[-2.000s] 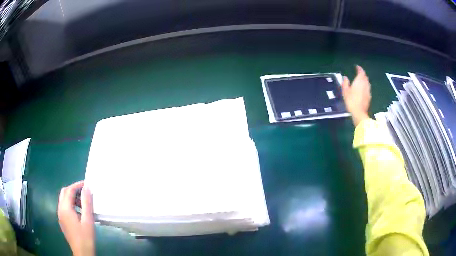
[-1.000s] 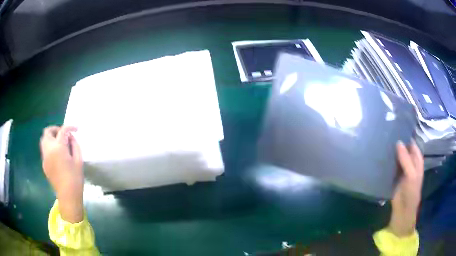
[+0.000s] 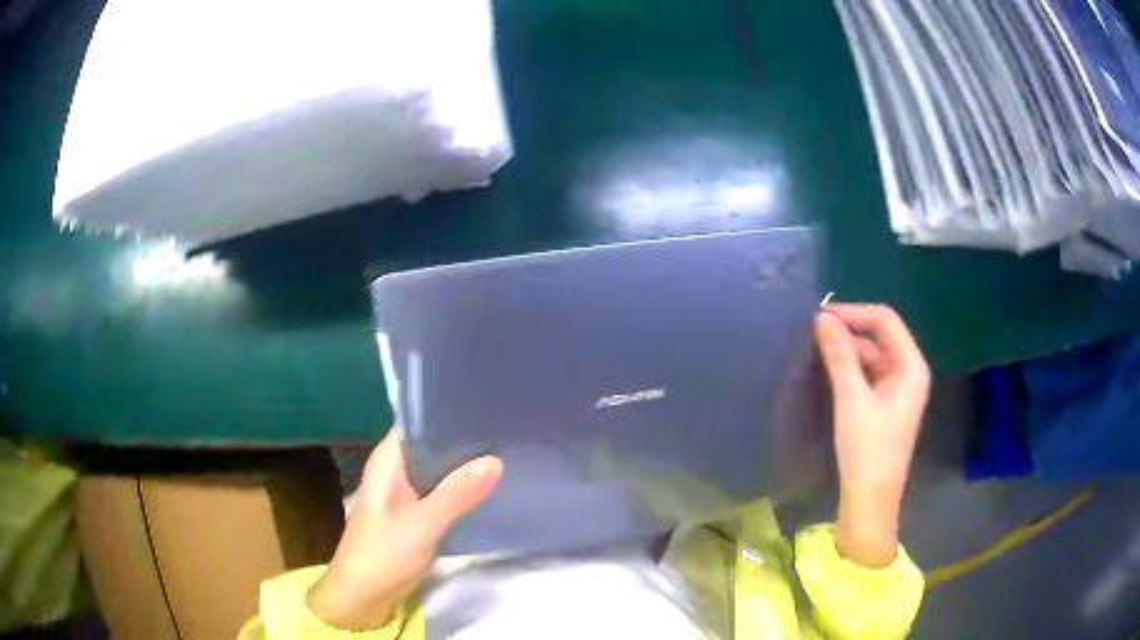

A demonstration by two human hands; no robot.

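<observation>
A tablet is held back side up over the bench's front edge, with pale lettering near its middle and a camera module at its upper right corner. My left hand grips its lower left corner, thumb on the back. My right hand is at its right edge, thumb and finger pinched together at a small whitish tip; whether this is film or a tab I cannot tell. A whitish, shiny heap lies below the tablet against my body.
A thick stack of white sleeves stands at the upper left of the green bench. A fanned stack of tablets with white sleeves is at the upper right. Brown cartons are below at left, blue cloth at right.
The tablet has come from the right to in front of my body. My left hand has left the white stack and now grips the tablet. My right hand has moved to its right edge.
</observation>
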